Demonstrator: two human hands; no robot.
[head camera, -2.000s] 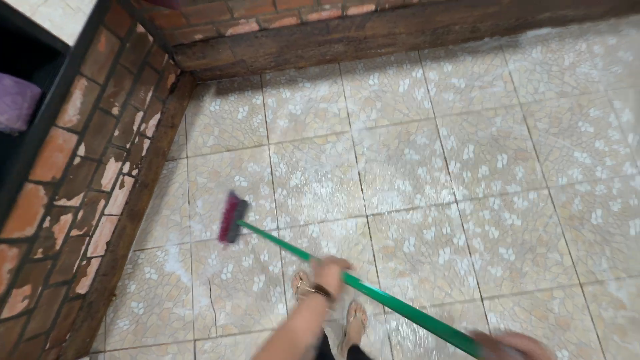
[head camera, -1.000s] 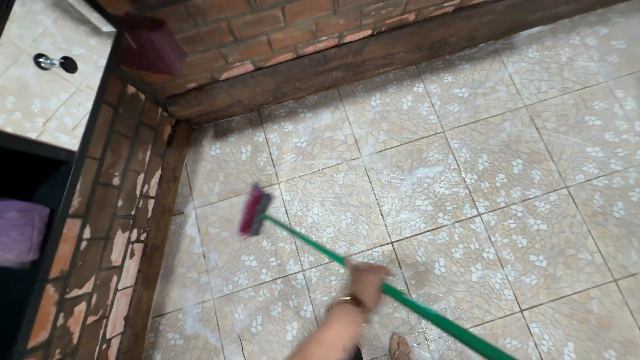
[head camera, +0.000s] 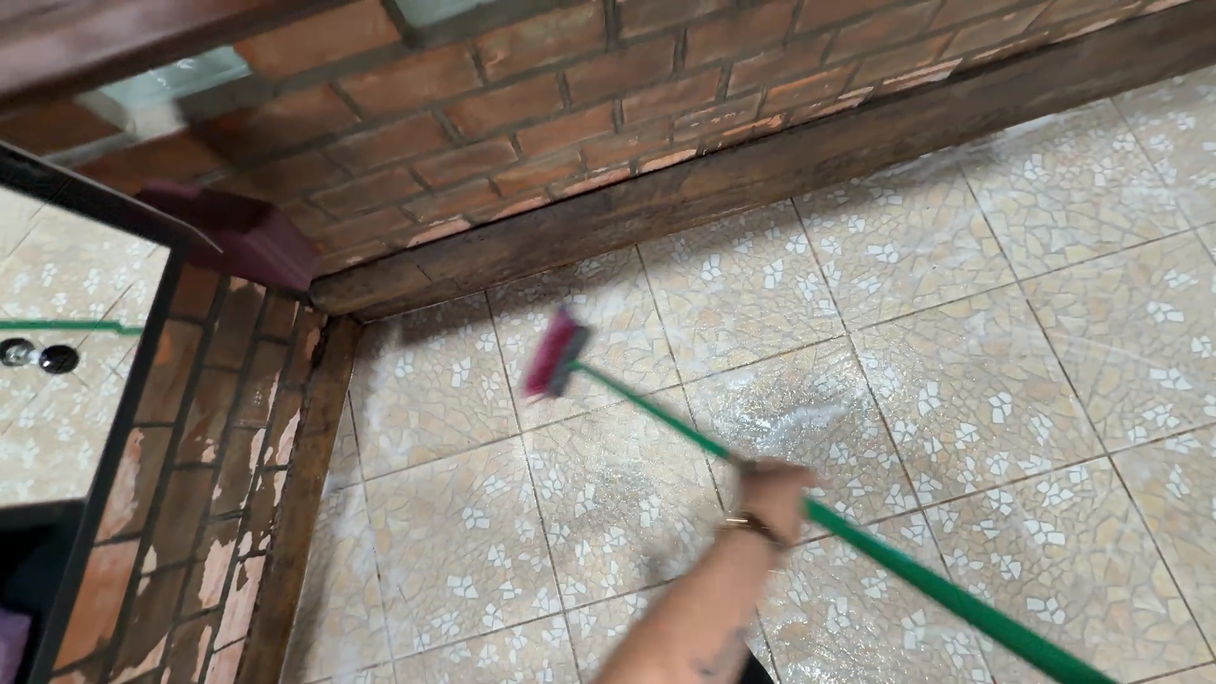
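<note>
My left hand (head camera: 774, 499), with a bracelet at its wrist, is closed around the green handle of a long push broom (head camera: 950, 589). The handle slants from the lower right up to the broom head (head camera: 558, 353), which has magenta bristles and a grey block and looks blurred. That head is over the patterned tile floor (head camera: 446, 532), left of the middle of the view. Wet, shiny patches with some suds lie on the tiles around the handle. The handle's far end runs out at the lower right, and my right hand is outside the view.
A brick wall (head camera: 589, 85) with a dark wooden baseboard (head camera: 665, 209) crosses the top. Another brick wall (head camera: 190, 456) with flaking paint meets it at the left corner. A mirror-like cabinet door (head camera: 66, 256) with a round knob stands at the left, near a maroon object (head camera: 237, 228).
The view has shifted toward the wall corner. The broom head is nearer the back baseboard than two seconds ago. My right hand, on the handle in the oldest frame, has left the view.
</note>
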